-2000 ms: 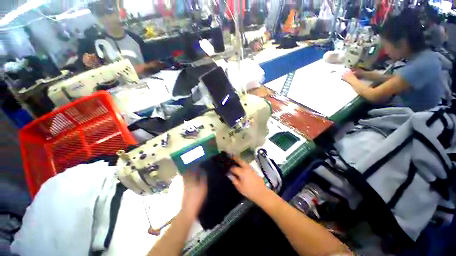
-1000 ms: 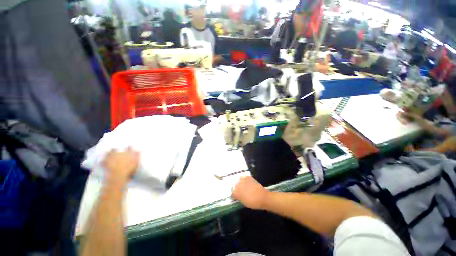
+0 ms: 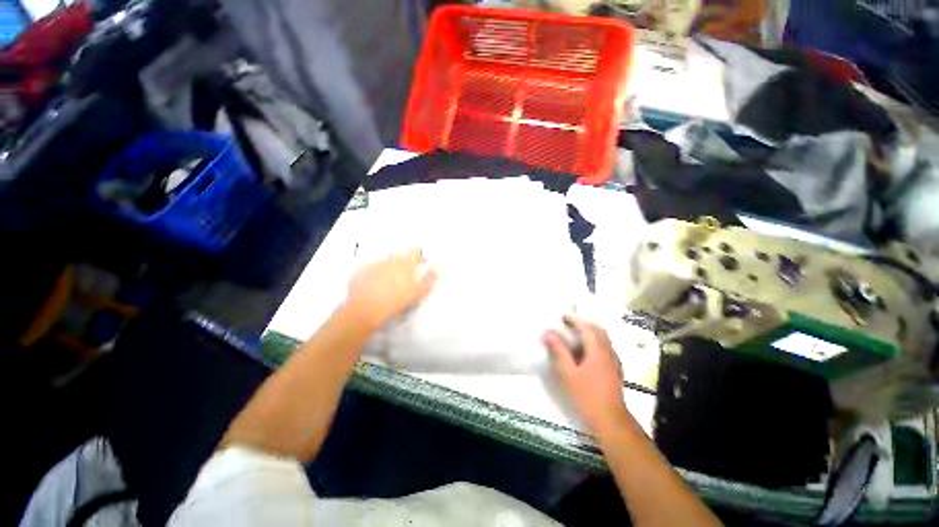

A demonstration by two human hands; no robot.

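A stack of light panels [image 3: 484,273], glaring white, lies on the white table left of the sewing machine. My left hand [image 3: 389,286] lies on its left part with the fingers spread. My right hand [image 3: 587,365] is at its lower right edge, fingers curled; whether it pinches the cloth cannot be told. Black cloth [image 3: 463,167] shows along the stack's back edge. A black panel [image 3: 741,412] lies flat under the machine [image 3: 803,283], whose green front has a lit white screen.
A red plastic basket [image 3: 520,93] stands behind the stack. A blue crate [image 3: 190,190] with cloth is on the floor at left. Grey and black cloth [image 3: 813,170] lies behind the machine. A folded black-and-white strip [image 3: 850,479] is at the table edge, lower right.
The view has swung left and down. My left hand stays on the light stack; my right hand has moved from the table front near the black panel to the stack's right edge.
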